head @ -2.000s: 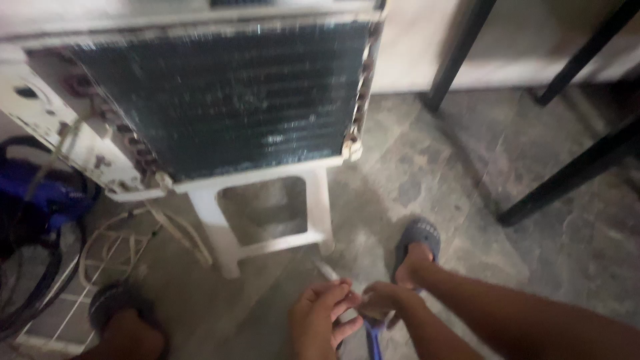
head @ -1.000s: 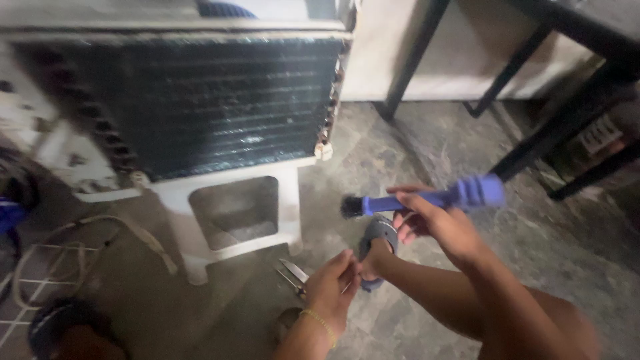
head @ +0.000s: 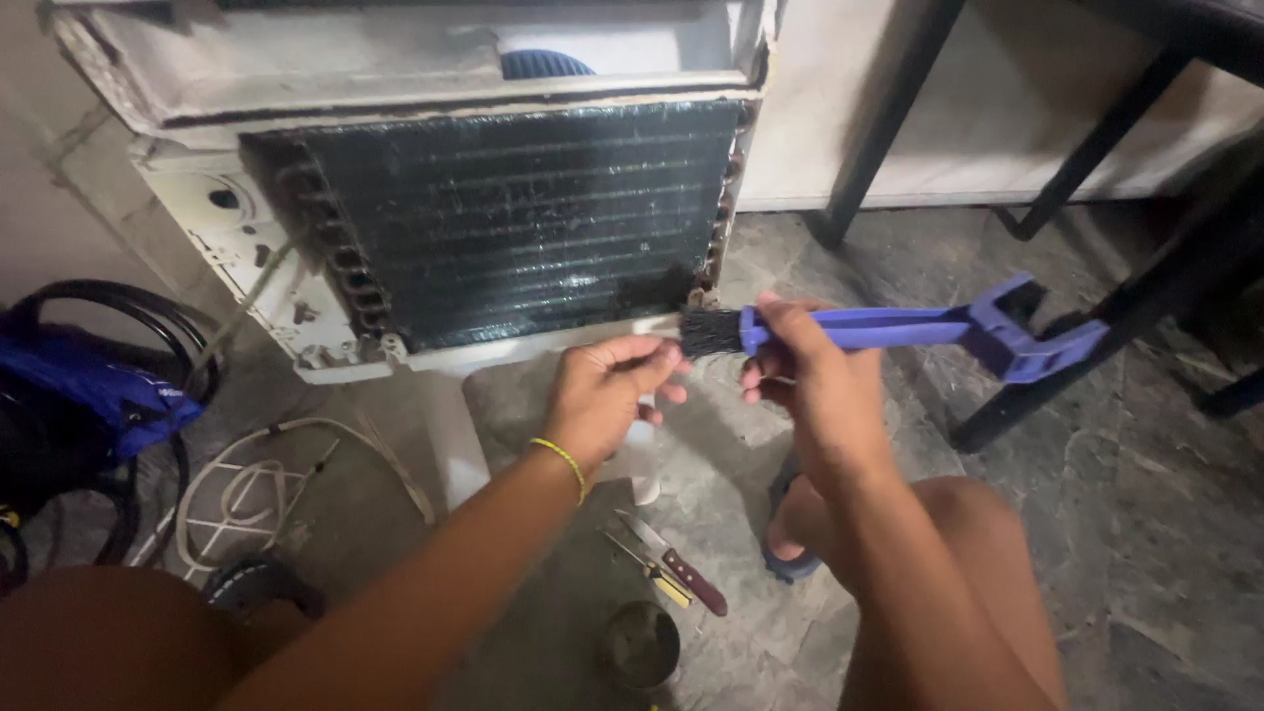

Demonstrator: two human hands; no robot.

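Note:
My right hand [head: 805, 360] is closed around the neck of a blue plastic cleaning brush [head: 889, 328], just behind its black bristles. Those bristles point left toward my left hand [head: 620, 380], whose thumb and forefinger meet at the bristle tips; whether they pinch any bristles cannot be told. Just beyond both hands is the finned coil [head: 533, 217] of an air conditioner, with bent copper tubes along its sides. A white plastic stool [head: 459, 444] supports the unit.
On the stone-patterned floor lie a knife with a brown handle [head: 694, 583] and a screwdriver with a yellow handle [head: 670, 585], near a round container [head: 642, 645]. A blue machine [head: 128, 395] with black hoses and a pale cable [head: 375, 434] are at left. Black metal legs [head: 889, 118] stand at right.
The brush has come nearer the coil's lower right corner, its bristles now at my left fingertips. My left hand has moved up from lower down, where it was apart from the brush.

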